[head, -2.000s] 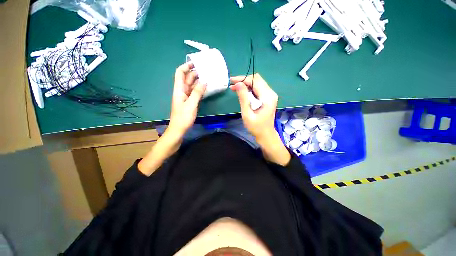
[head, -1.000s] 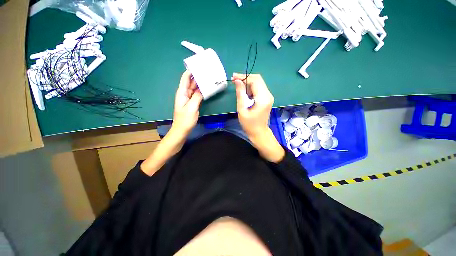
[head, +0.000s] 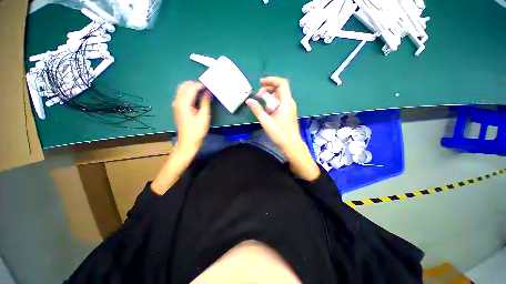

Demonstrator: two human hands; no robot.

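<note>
A white cylindrical housing (head: 226, 84) lies tilted on the green bench in front of me, with a white arm (head: 203, 59) sticking out at its upper left. My left hand (head: 192, 111) is just left of the housing, fingers curled but apart, with nothing visible in it. My right hand (head: 277, 108) is at the housing's right end and holds a small white piece (head: 271, 101) between thumb and fingers. A thin black wire shows faintly between this hand and the housing; its course is blurred.
White arms (head: 383, 22) are piled at upper right. White wired arms (head: 69, 69) are tangled at left, beside a clear bag (head: 136, 11). A blue bin (head: 383, 175) with white caps (head: 341, 145) is below the bench edge, and cardboard (head: 138, 183) is below left.
The housing has tilted further, and its arm has moved left. My left hand has let go of it and moved left. The wire loop above my right hand is now fainter and lower.
</note>
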